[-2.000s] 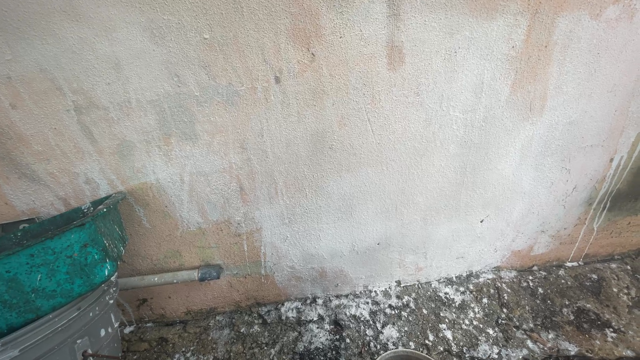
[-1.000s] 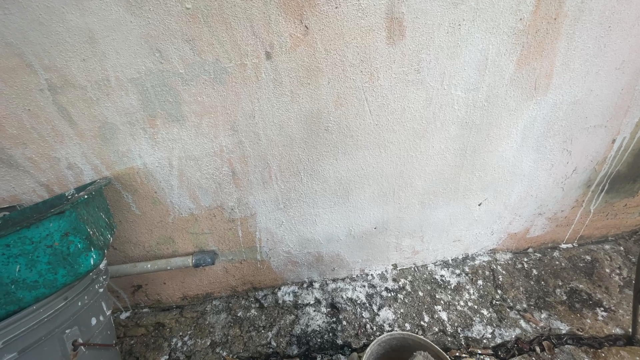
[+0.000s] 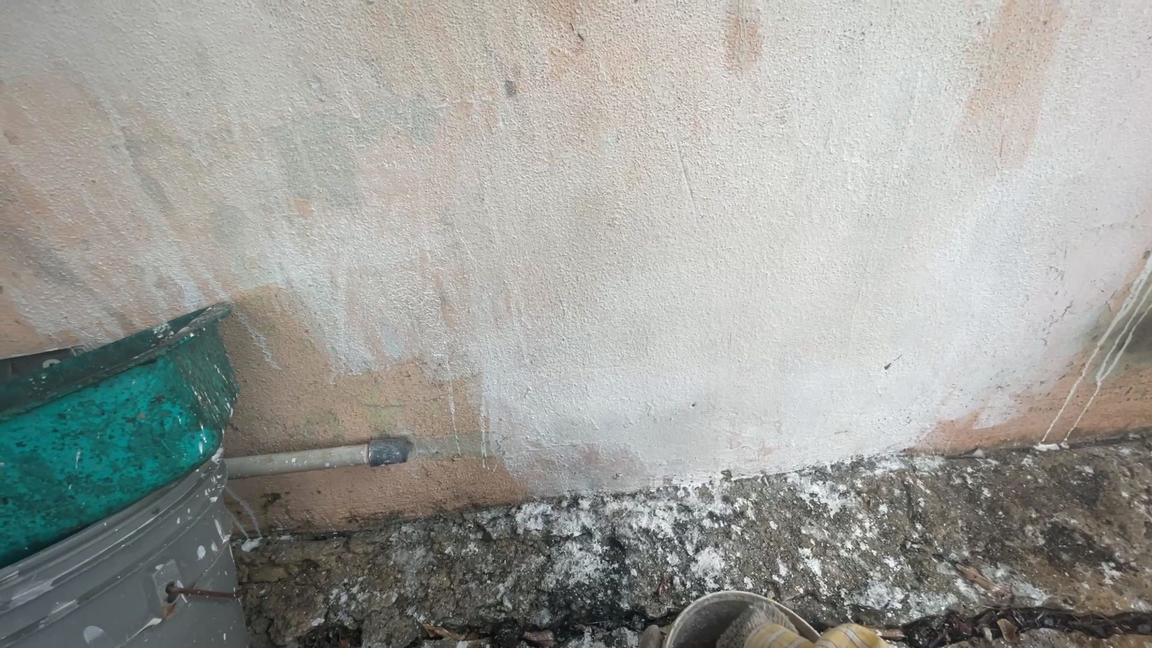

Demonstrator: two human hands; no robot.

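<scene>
Neither my left hand nor my right hand can be made out. At the bottom edge stands a round, pale container (image 3: 693, 621), cut off by the frame. A greyish fuzzy thing with yellow-striped parts, which looks like a paint roller cover (image 3: 778, 635), shows in and over its mouth. Behind rises a rough plastered wall (image 3: 702, 270) with uneven white paint over peach and grey-green patches. White drips run down the wall at the far right.
On the left, a green plastic basin (image 3: 117, 432) rests on a paint-spotted grey bucket (image 3: 135, 576). A capped pipe (image 3: 301, 461) lies along the wall's foot beside them. Rough, white-splashed concrete ground (image 3: 810, 531) runs below the wall, with dark debris near the bottom right.
The fuzzy, yellow-striped thing now shows at the pale container's mouth, where it was absent one second ago. A dark upright thing at the right edge is out of view.
</scene>
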